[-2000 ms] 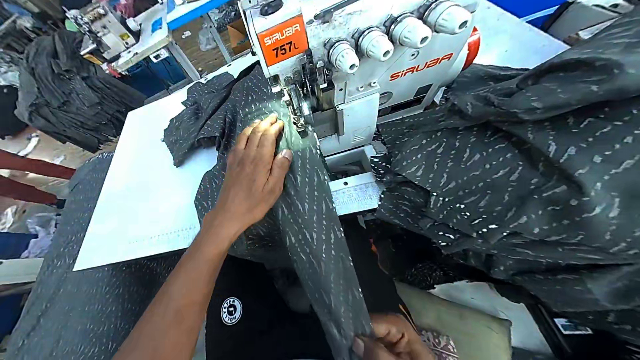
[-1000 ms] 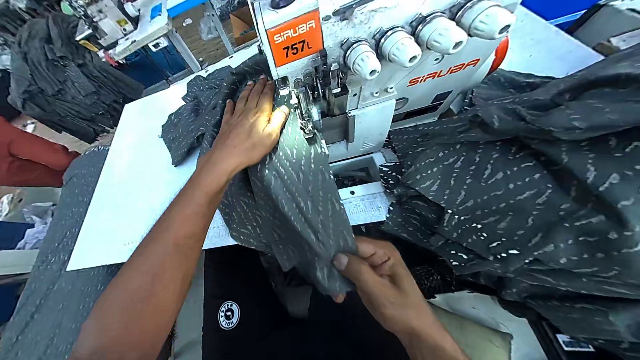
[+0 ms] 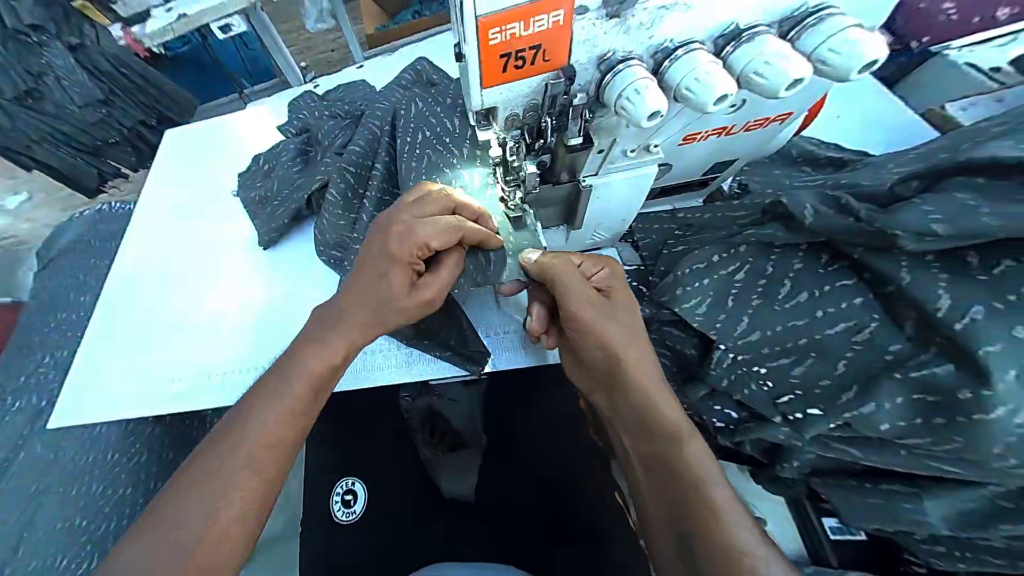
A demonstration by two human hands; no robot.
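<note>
A dark grey fabric piece with light dashes [image 3: 360,160] lies bunched on the white table, running up to the needle area of a Siruba overlock sewing machine [image 3: 608,168]. Just in front of the lit presser foot [image 3: 516,180], my left hand [image 3: 420,248] pinches the fabric edge with thumb and curled fingers. Close to its right, my right hand [image 3: 572,304] grips the short end of the same fabric between thumb and index finger. A dark fabric corner hangs down below my left hand toward the table's front edge.
More dashed grey fabric [image 3: 864,320] is heaped on the right, beside the machine. Dark garments [image 3: 72,96] are piled at the upper left, and fabric drapes along the left of the white table [image 3: 184,296]. A cardboard box [image 3: 400,20] stands behind.
My right hand has moved up from the lower end of the fabric to near the presser foot. Less fabric extends toward me. My left hand now pinches where it lay flat before.
</note>
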